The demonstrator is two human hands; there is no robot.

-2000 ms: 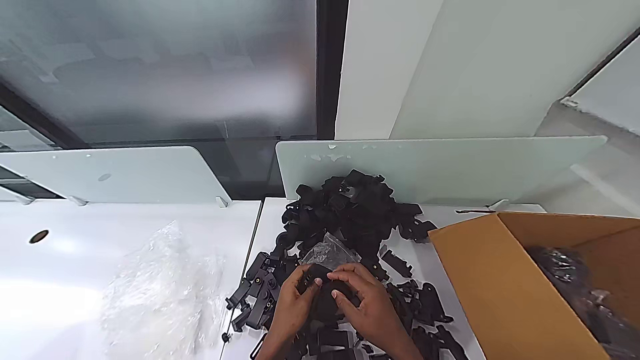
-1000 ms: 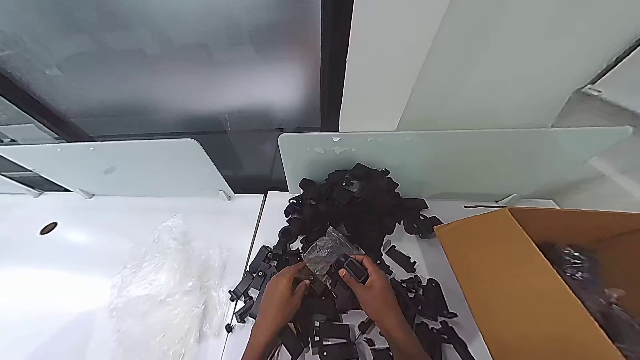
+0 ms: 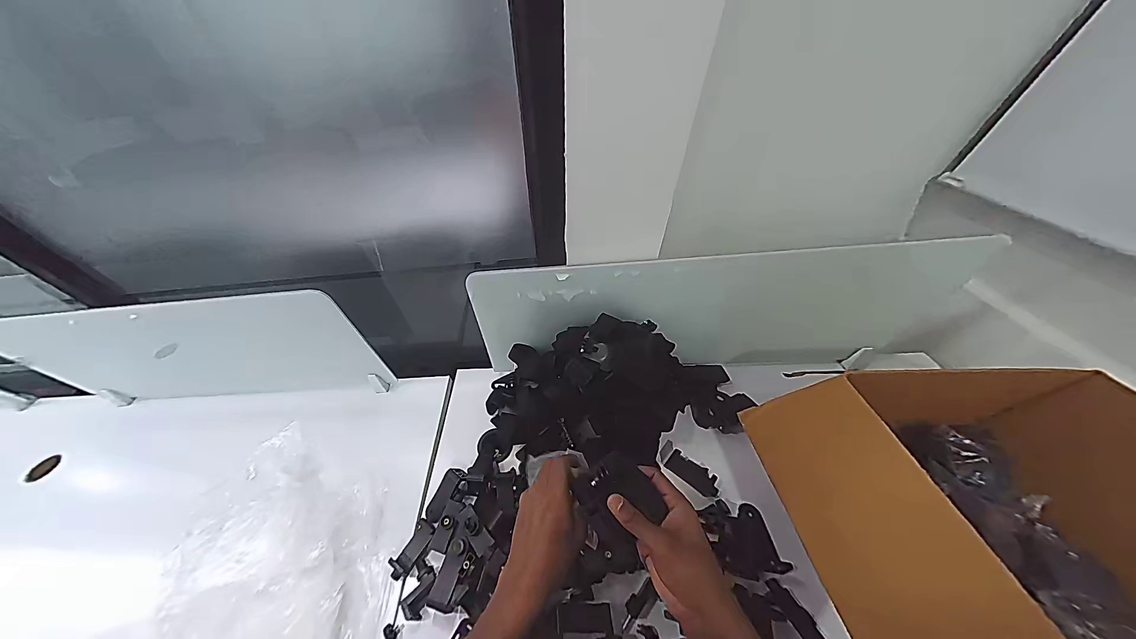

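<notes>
My right hand (image 3: 670, 541) is closed around a black plastic part (image 3: 632, 488), with the thumb over its near side. My left hand (image 3: 550, 510) is beside it, fingers turned down at a clear plastic bag (image 3: 541, 461); the fingertips are hidden, so its grip cannot be told. Behind both hands rises a heap of black plastic parts (image 3: 612, 382). More black parts (image 3: 457, 541) lie to the left of my left hand, and others (image 3: 745, 541) lie to the right of my right hand.
An open cardboard box (image 3: 896, 532) with dark items in clear plastic bags (image 3: 1021, 524) stands at the right. Crumpled clear plastic (image 3: 275, 541) lies on the white table (image 3: 106, 506) at the left. Pale upright panels (image 3: 737, 302) line the back edge.
My left hand has moved forward beside the right one, and the clear bag is now mostly covered. The black part in my right hand shows larger and in a changed position.
</notes>
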